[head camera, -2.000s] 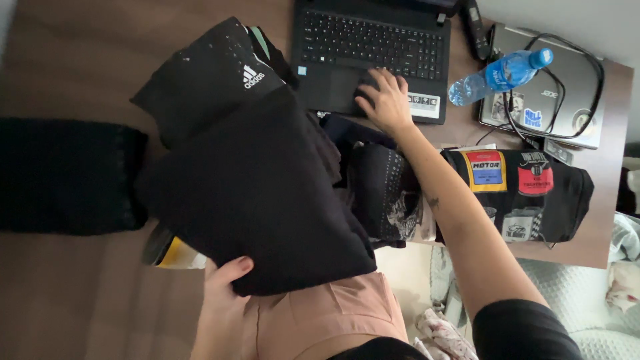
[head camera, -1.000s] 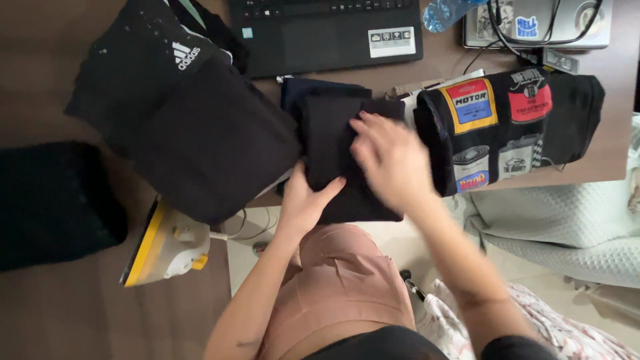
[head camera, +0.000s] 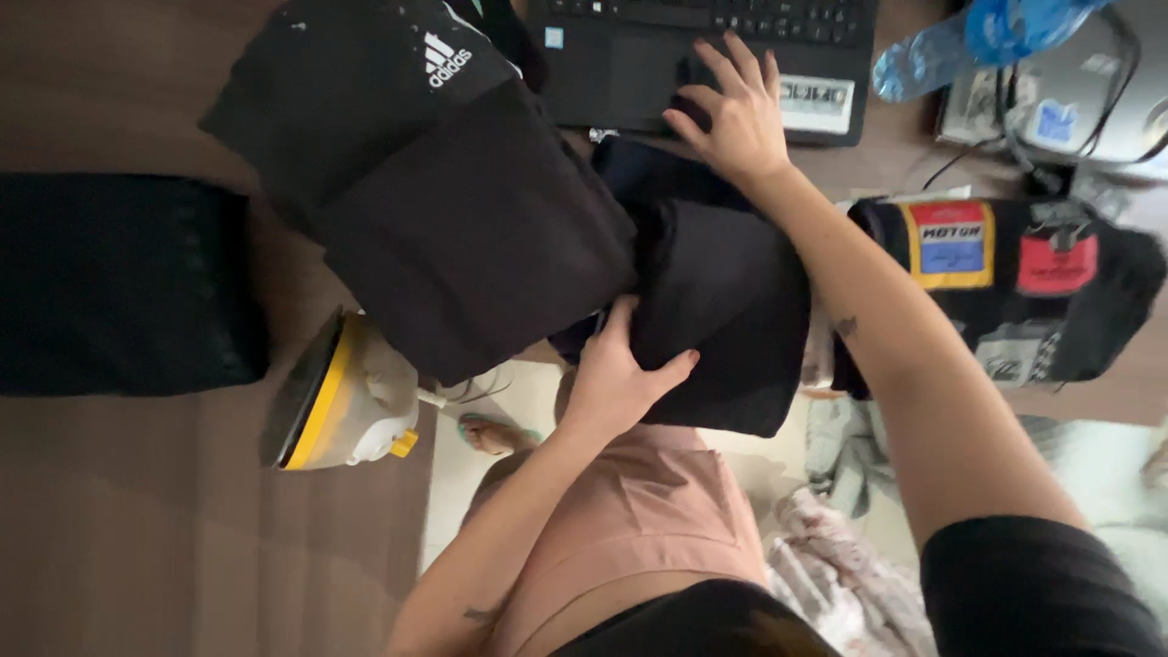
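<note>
My left hand (head camera: 625, 370) rests at the left edge of a folded black garment (head camera: 730, 310) at the table's front edge, thumb and fingers spread; whether it grips the cloth cannot be told. My right hand (head camera: 739, 119) lies with fingers apart over the touchpad area of a black laptop (head camera: 602, 82). Left of the folded garment is a stack of folded black clothes (head camera: 474, 228), its upper part bearing a white Adidas logo. A dark navy cloth (head camera: 671, 173) shows between the laptop and the folded garment.
A clothes iron (head camera: 356, 401) with a yellow band stands at the table edge. Another folded black garment (head camera: 119, 283) lies far left. At right are a printed black garment (head camera: 1004, 292), a plastic water bottle (head camera: 985, 46) and a silver laptop (head camera: 1095, 100) with cables on it.
Two seconds ago my left hand was at the stack of black clothes; now it is at the folded garment. My right hand has moved from that garment up to the black laptop since one second ago.
</note>
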